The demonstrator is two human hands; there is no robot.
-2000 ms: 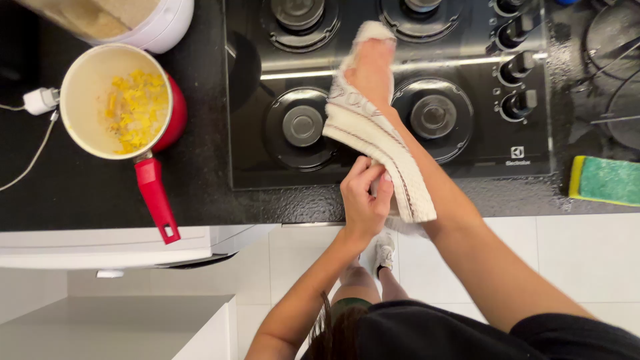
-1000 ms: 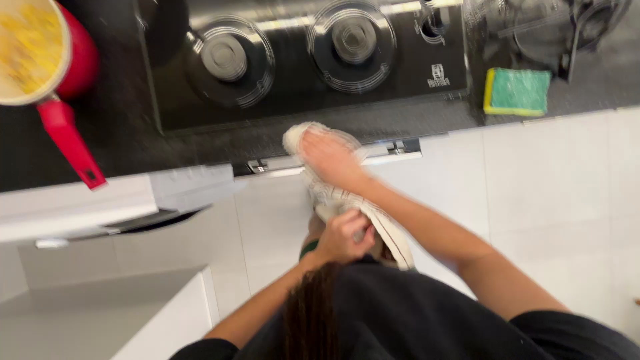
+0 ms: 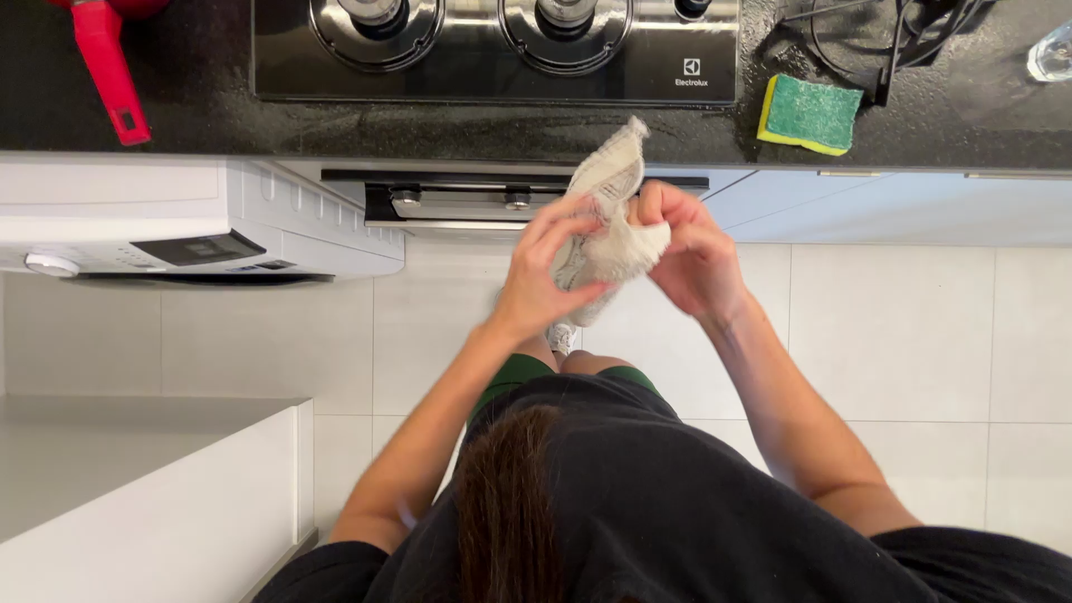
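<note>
A cream cloth towel (image 3: 615, 239) hangs bunched between my two hands, in front of the counter edge. My left hand (image 3: 540, 272) grips its left side, with the thumb low and the fingers across the folds. On the other side, my right hand (image 3: 691, 247) pinches the cloth between thumb and fingers. One crumpled end of the towel points up over the counter's edge. Beyond it is the black Electrolux gas cooktop (image 3: 494, 84), whose burners show without grates over them.
A green and yellow sponge (image 3: 810, 115) lies on the wet black counter (image 3: 377, 131), near a black metal pan support (image 3: 896, 42). At far right is a clear glass (image 3: 1053, 57). A red pan handle (image 3: 109, 75) reaches over the counter at left, above a white appliance (image 3: 310, 222).
Two seconds ago my right hand was over the cooktop with the towel; both hands now hold it in front of the counter. The view has shifted toward the floor.
</note>
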